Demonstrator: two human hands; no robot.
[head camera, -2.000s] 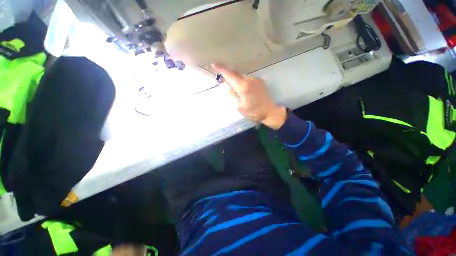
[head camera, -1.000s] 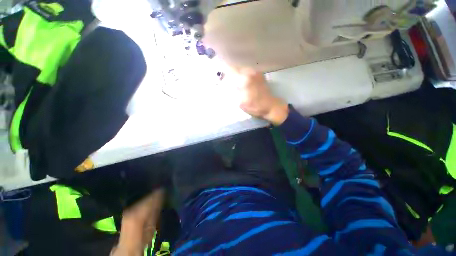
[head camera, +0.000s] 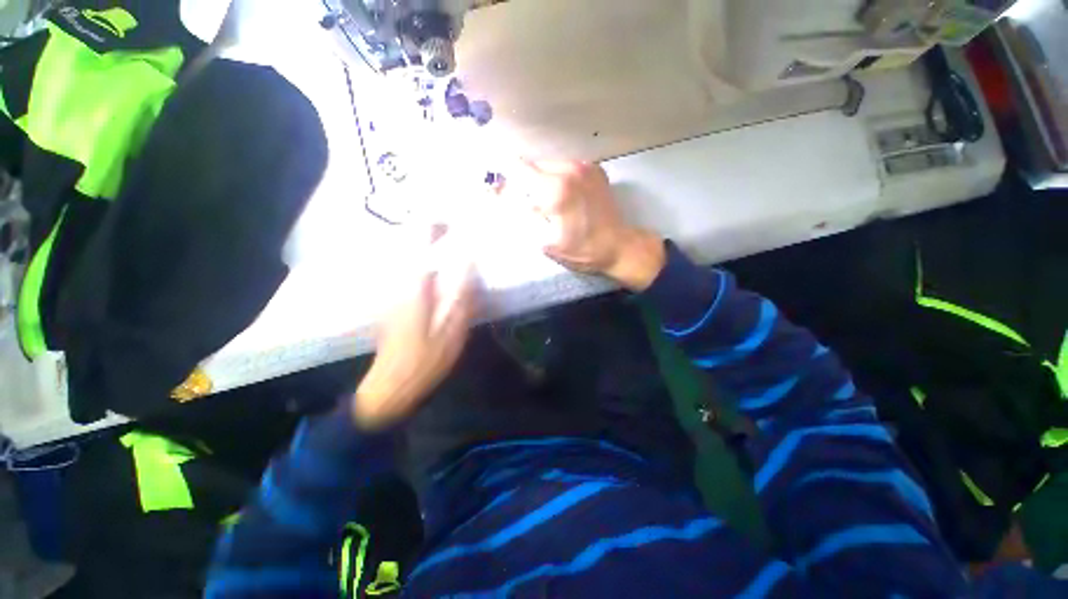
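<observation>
A white sewing machine bed (head camera: 738, 193) lies in front of me, with glare washing out its left part. My right hand (head camera: 580, 217) rests on the bed's front edge, its fingers bent near a tiny dark part (head camera: 492, 179). Whether the fingers pinch anything is lost in glare. My left hand (head camera: 416, 339) is at the table's front edge, blurred, with its fingers pointing up toward the bright area. I cannot tell if it holds anything. The needle area with small metal knobs (head camera: 436, 47) is above and left of my hands.
A black and neon garment piece (head camera: 199, 222) lies on the table at left. Black and neon garments (head camera: 960, 316) are heaped at right. Black scissor-like handles (head camera: 954, 100) are at the bed's right end. A dark green strap (head camera: 709, 445) hangs by my lap.
My left hand has come up from the lower left to the table edge. My right hand stays at the bed with its fingers now more bent. The view has shifted.
</observation>
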